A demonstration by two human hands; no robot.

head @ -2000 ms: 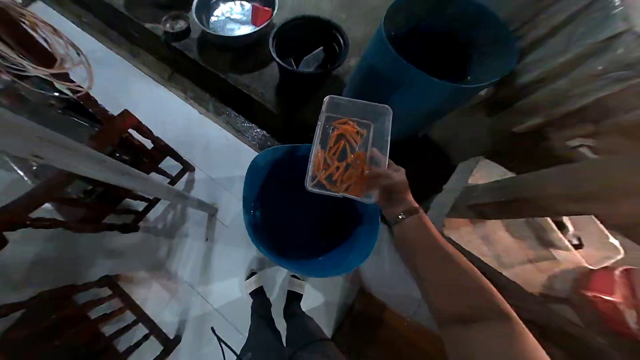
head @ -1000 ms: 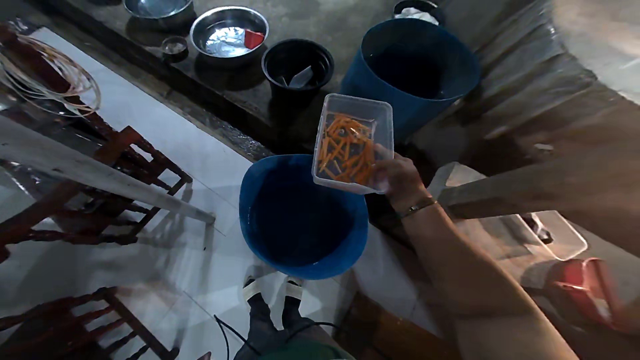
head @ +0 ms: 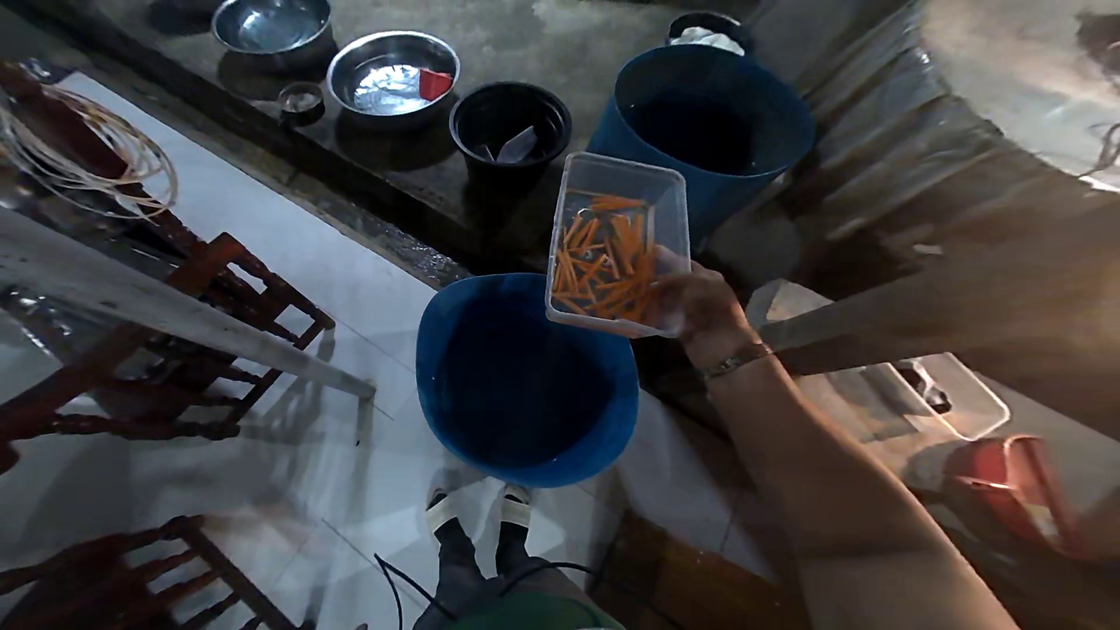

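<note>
My right hand (head: 700,306) grips the lower right side of a clear rectangular plastic container (head: 669,197). Orange sticks that look like cut carrot (head: 604,254) lie in the container, some in what looks like liquid. The container is held over the upper right rim of a large blue plastic tub (head: 617,429), whose inside is dark. A second blue barrel (head: 779,131) stands just behind the container. To its left is a black bucket (head: 468,144) with a clear plastic piece inside. My left hand is outside the frame; at most a fingertip-like spot shows at the bottom edge.
A metal basin (head: 394,39) with a red item, another metal bowl (head: 271,44) and a small cup (head: 302,101) stand at the upper left. Wooden chairs (head: 219,560) and a pale table leg (head: 289,354) are on the left. A red container (head: 1006,490) stands at the right.
The view has shifted, showing more of the metal bowls at the top. My right hand keeps its hold on the container above the blue tub's edge.
</note>
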